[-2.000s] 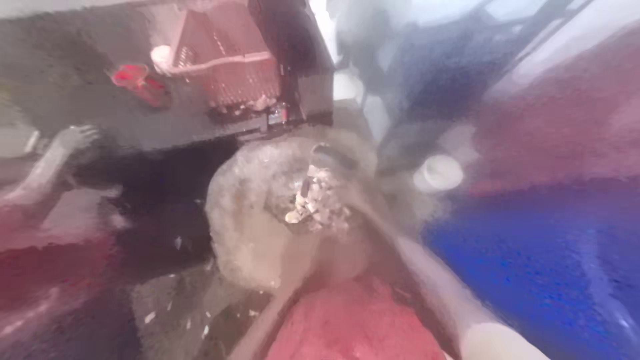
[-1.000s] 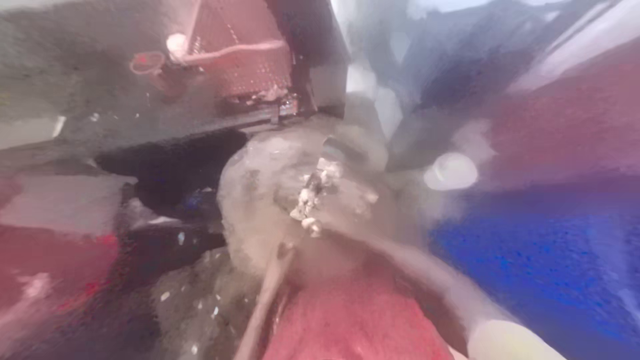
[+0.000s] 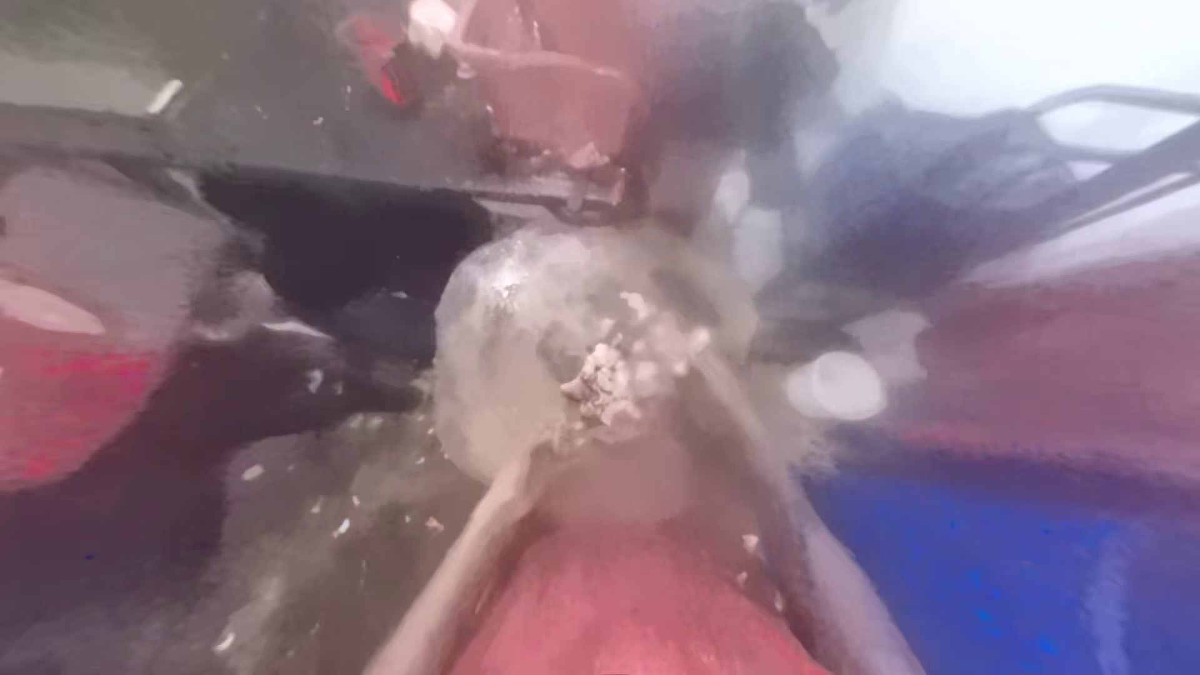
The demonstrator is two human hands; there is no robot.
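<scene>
The view is badly blurred. A pale, rounded mass, perhaps a bag or basin [image 3: 483, 347], lies in front of my red-clad lap. Small pale lumps [image 3: 605, 380] are heaped at its near side. My left hand [image 3: 539, 450] reaches the near left edge of the lumps; its fingers do not show clearly. At the right of the heap is my right hand [image 3: 698, 361], also smeared, and whether it holds anything cannot be told. Both forearms come up from the bottom edge, on either side of the red clothing.
Beyond the mass, a grey surface [image 3: 253, 141] bears a reddish basket or crate [image 3: 562, 103] and a small red object [image 3: 392, 82]. A round whitish object [image 3: 836, 385] is at right, above a blue area [image 3: 984, 553]. Pale scraps [image 3: 342, 527] litter the floor. Red clothing shows at left.
The pale lumps have shifted in outline, and my right hand seems nearer their right side. A person's arm at the far left two seconds ago is no longer clear. The view has shifted somewhat.
</scene>
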